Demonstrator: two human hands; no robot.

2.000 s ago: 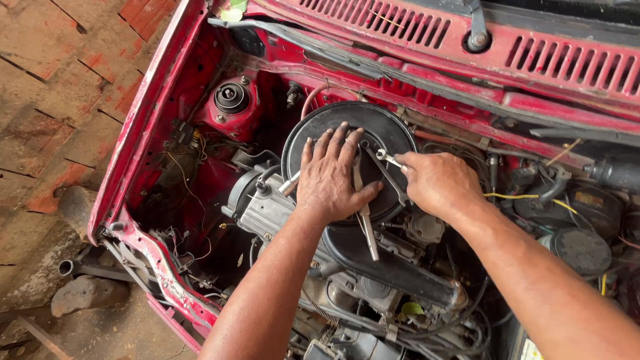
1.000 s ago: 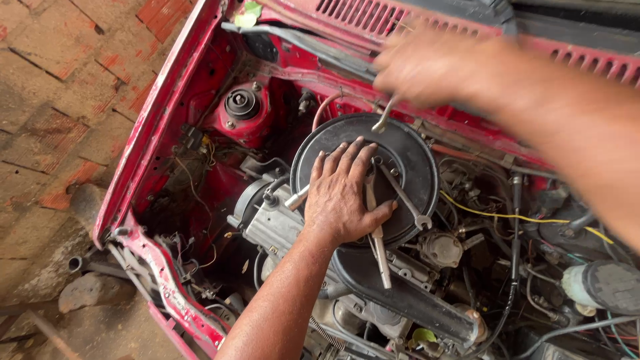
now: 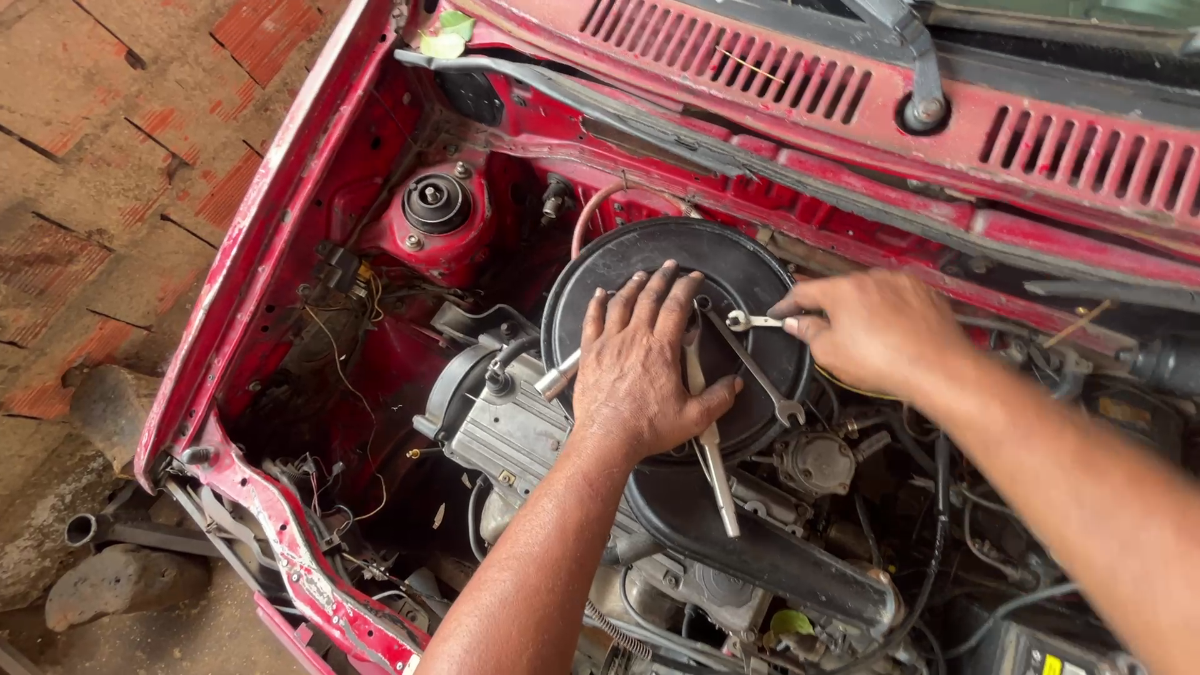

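My left hand (image 3: 647,361) lies palm down, fingers slightly apart, on the round black air filter housing (image 3: 741,244). Partly under it are a ratchet handle (image 3: 714,469) and a metal socket tool (image 3: 560,375), whose end sticks out at the left. To the right of that hand a combination wrench (image 3: 755,366) rests on the housing, its open end toward the lower right. My right hand (image 3: 867,328) pinches a small open-end wrench (image 3: 755,322) over the right part of the housing. Whether this wrench touches the housing, I cannot tell.
Around the housing are the engine's ribbed metal cover (image 3: 511,441), a black intake duct (image 3: 759,548) and a strut mount (image 3: 436,203). A wiper arm (image 3: 923,84) stands above the red cowl. Loose wires (image 3: 352,375) hang at the left. Leaves lie on the cowl's corner.
My right hand, blurred above the housing with a wrench one second ago, has come back down to the housing's right side. My left hand has stayed on the housing.
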